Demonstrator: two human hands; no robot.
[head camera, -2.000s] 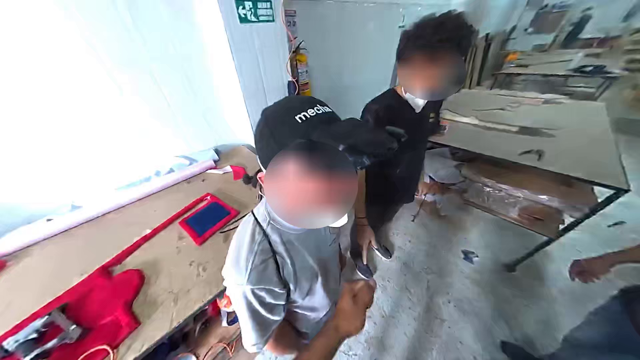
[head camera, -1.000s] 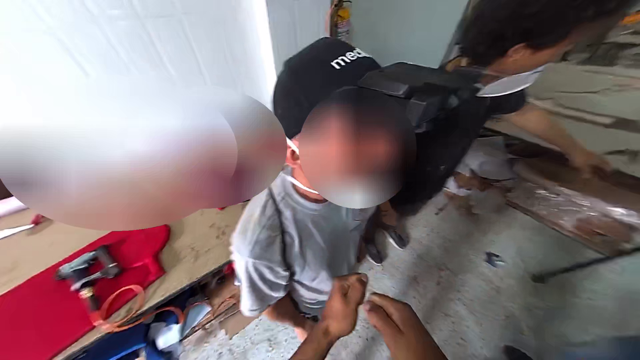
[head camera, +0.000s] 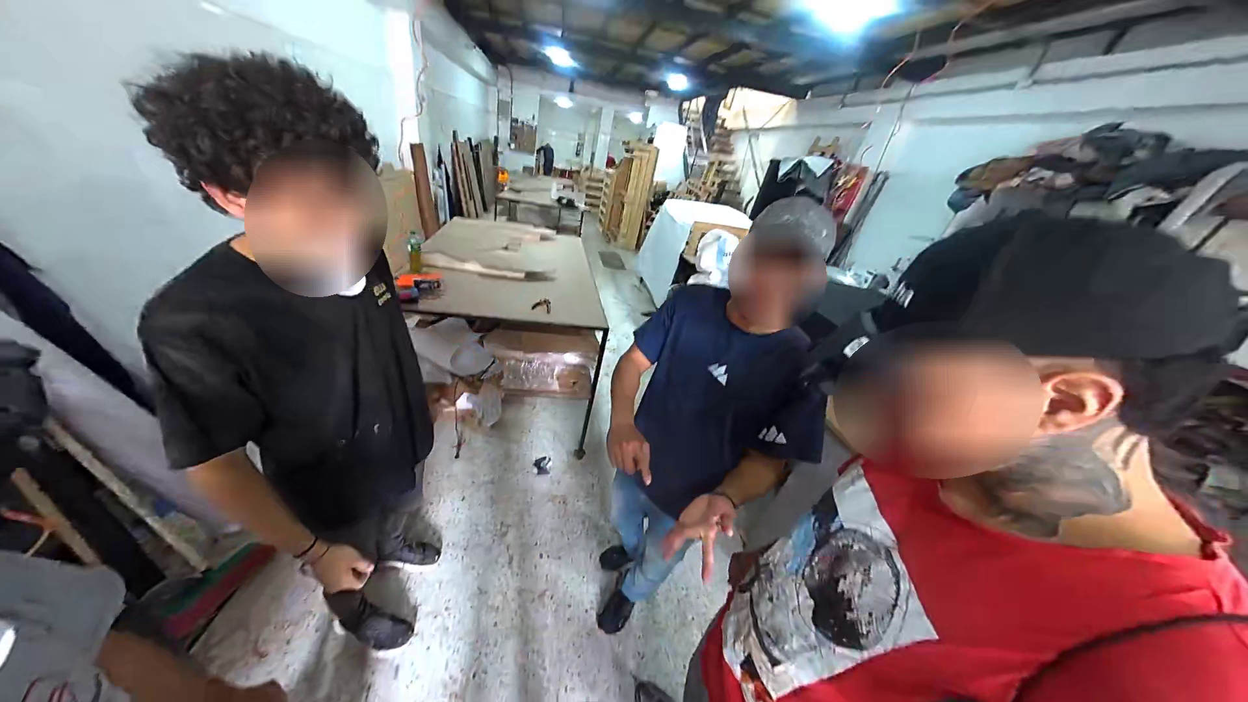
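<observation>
Neither my left hand nor my right hand can be made out in the head view. Several people stand close by. A person in a black T-shirt (head camera: 302, 390) is at the left, hands low in front of the body. Near the middle, a person in a navy T-shirt (head camera: 717, 400) holds both hands out, one with its fingers spread. At the right, a person in a red T-shirt (head camera: 1053, 604) and a black cap fills the near corner. A grey sleeve (head camera: 58, 604) and a bare forearm (head camera: 166, 668) cut the lower left corner; they look like another person's.
A work table (head camera: 507, 292) bears a bottle (head camera: 414, 252), an orange object (head camera: 419, 283) and a small dark tool (head camera: 542, 305). Plastic-wrapped material (head camera: 541, 372) lies beneath it. Wooden pallets (head camera: 632, 195) stand farther back. Piled fabric (head camera: 1082, 175) is at the right. A dark scrap (head camera: 542, 465) lies on the floor.
The view has swung far to the right. Two hands at the bottom of the frame one second ago are out of sight, as is the table with red fabric.
</observation>
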